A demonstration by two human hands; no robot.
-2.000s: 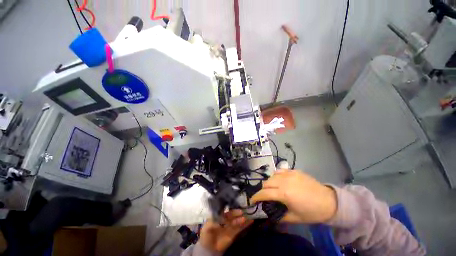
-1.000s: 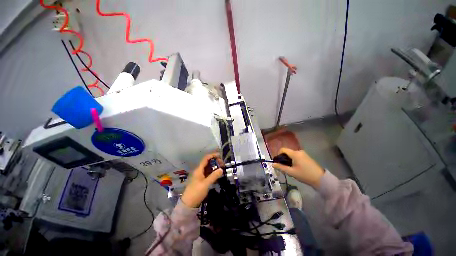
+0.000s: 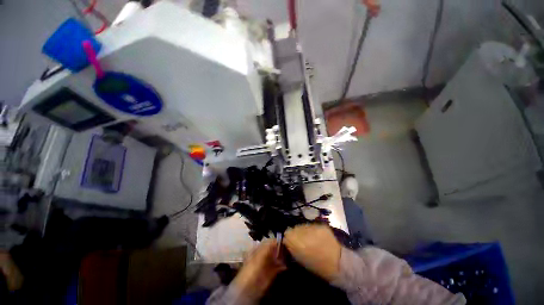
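Observation:
My left hand and my right hand are close together at the front edge of the metal worktable. A small pale strip shows between their fingertips; what they hold is blurred and mostly hidden. A heap of black corded parts lies on the worktable just beyond my hands, with cable ends pointing right. The work slide of the machine stands behind the heap, with a white tuft at its right side.
The white machine housing rises at the left, with a blue cup on it. A blue crate is at the lower right. An open cardboard box is at the lower left. A grey cabinet stands at the right.
My hands have come down and back from the slide to the table's front edge and closer together. The slide's pale plate no longer shows at its near end. The view has shifted.

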